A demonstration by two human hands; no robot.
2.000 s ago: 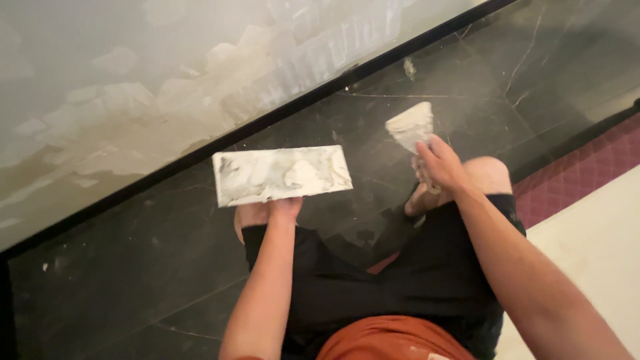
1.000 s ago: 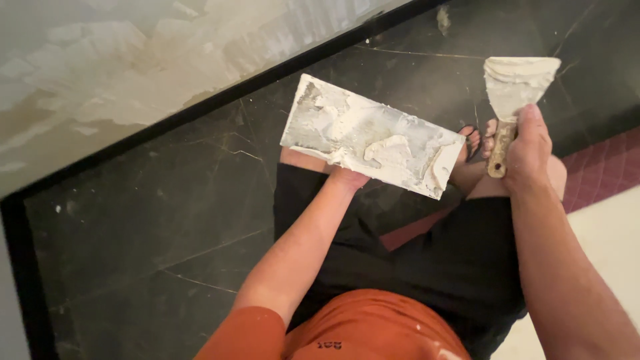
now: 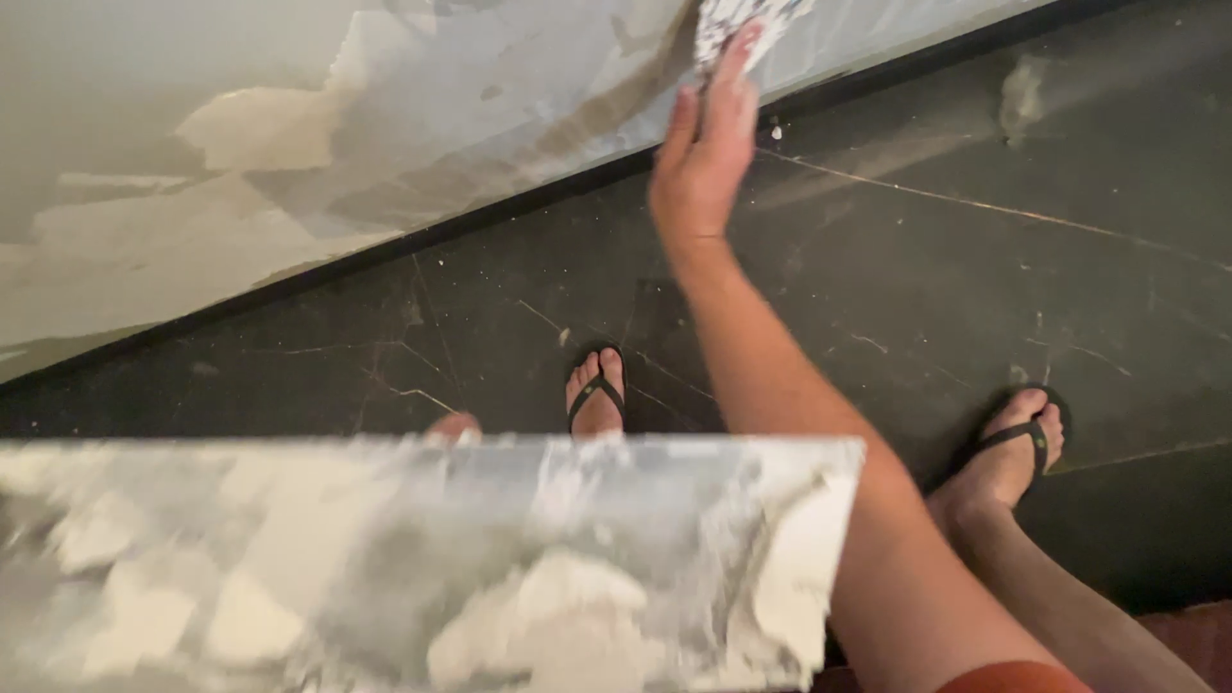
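Across the lower left of the head view is a rectangular metal plastering trowel [image 3: 385,568], its face smeared with lumps of white filler. My left hand holds it from beneath and is hidden by the plate; a small rounded bit of skin shows past the far edge, too little to tell what it is. My right hand [image 3: 707,159] is stretched forward at the foot of the patched wall [image 3: 433,115], fingers along a putty knife [image 3: 746,34]. White filler coats the knife's blade, which is cut off by the top of the view. Its handle is hidden by the hand.
A black skirting strip [image 3: 404,247] runs diagonally between wall and dark veined stone floor [image 3: 914,279]. My feet in black flip-flops stand at the middle [image 3: 597,395] and right [image 3: 1020,443]. White specks dot the floor. Something dark red shows at the lower right corner.
My right hand with the putty knife has moved from above my right knee out to the wall. The trowel has come much closer to the camera. I was squatting low; my feet now show apart.
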